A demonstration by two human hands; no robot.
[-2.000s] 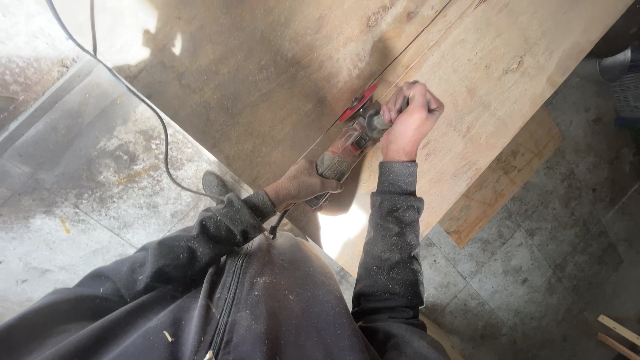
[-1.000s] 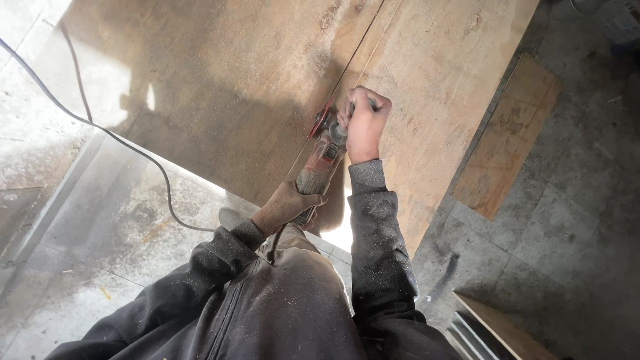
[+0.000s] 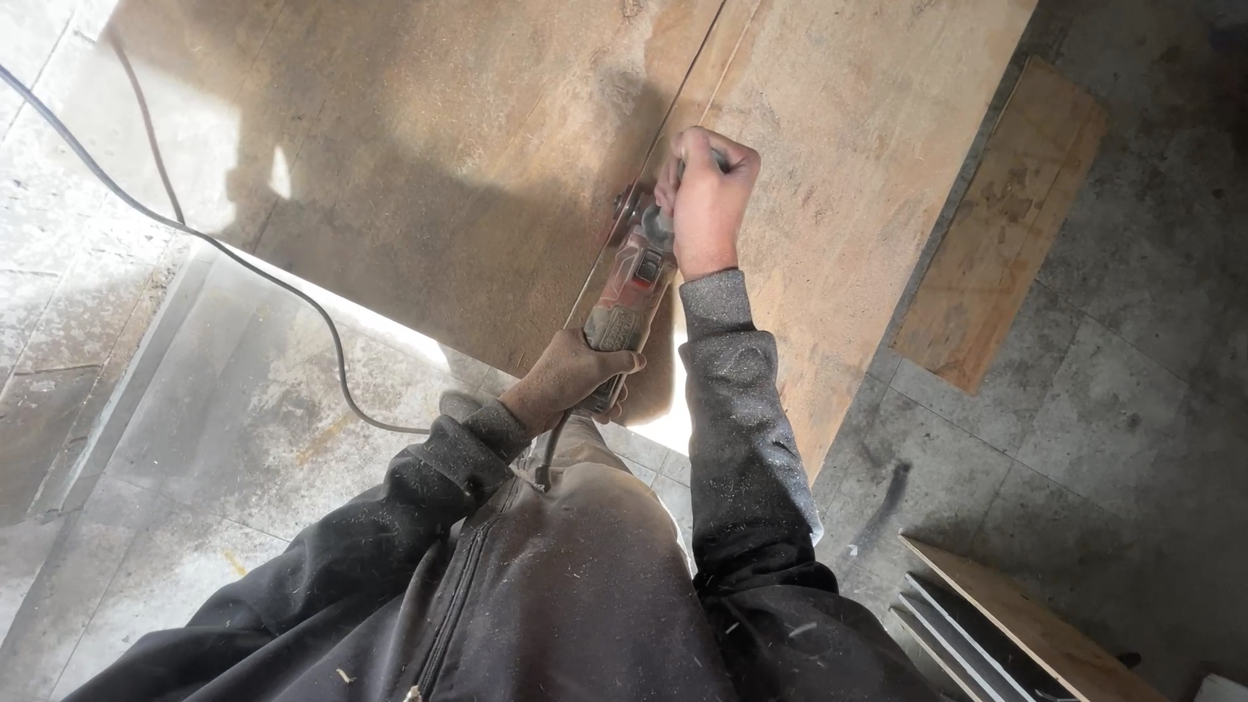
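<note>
A dusty red and grey angle grinder [image 3: 629, 292] lies along a dark straight cut line [image 3: 682, 83] in a large plywood sheet [image 3: 468, 127]. My left hand [image 3: 564, 378] is wrapped round the rear of its body, near where the cord comes out. At the tool's head, my right hand [image 3: 715, 200] grips the side handle. The disc is seen nearly edge-on on the left of the head, at the line; how deep it sits in the wood cannot be told. A thinner pale line runs beside the dark one.
A black power cord [image 3: 292, 289] curves across the floor and the sheet's left corner. An offcut of plywood [image 3: 1004, 229] lies on the tiled floor to the right. Several boards [image 3: 1014, 624] stand on edge at the lower right. Sawdust covers my sleeves.
The view has shifted to the right, bringing the boards at the lower right into sight. Both hands have kept hold of the grinder, which has come back along the line toward my body.
</note>
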